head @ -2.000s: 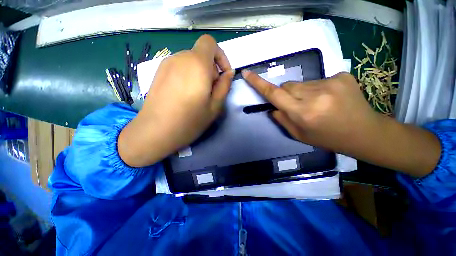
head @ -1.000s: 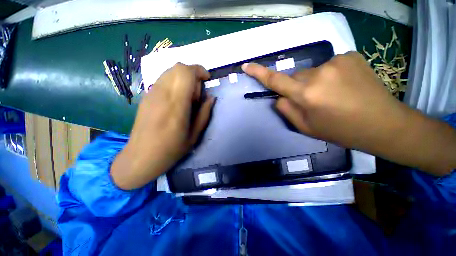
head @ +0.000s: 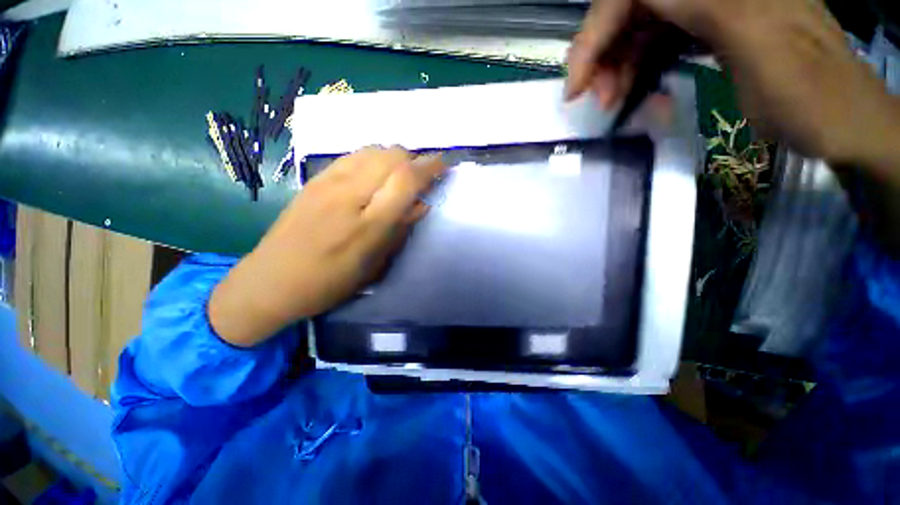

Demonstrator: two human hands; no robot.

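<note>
The tablet rear housing (head: 513, 256), grey centre and black rim, lies on white padding (head: 671, 256) in front of me. White labels (head: 547, 343) sit on its rim. My left hand (head: 336, 227) rests on its upper left part, the fingertips at the far rim; whether they pinch anything is hidden. My right hand (head: 671, 49) is raised at the upper right, blurred and partly cut off by the top edge. It holds a slim black tool (head: 632, 99), its tip pointing down near the housing's far right corner.
Short black strips (head: 242, 148) lie on the green mat (head: 128, 128), left of the housing. A curly tan pile (head: 732, 173) and translucent sheets (head: 789, 256) are on the right. A long pale bar (head: 247, 25) runs behind. Brown cartons (head: 84, 296) stand at the left.
My right hand has lifted off the housing and moved up and right with the black tool. My left hand has stayed at the upper left rim. The housing sits straighter, shifted slightly left.
</note>
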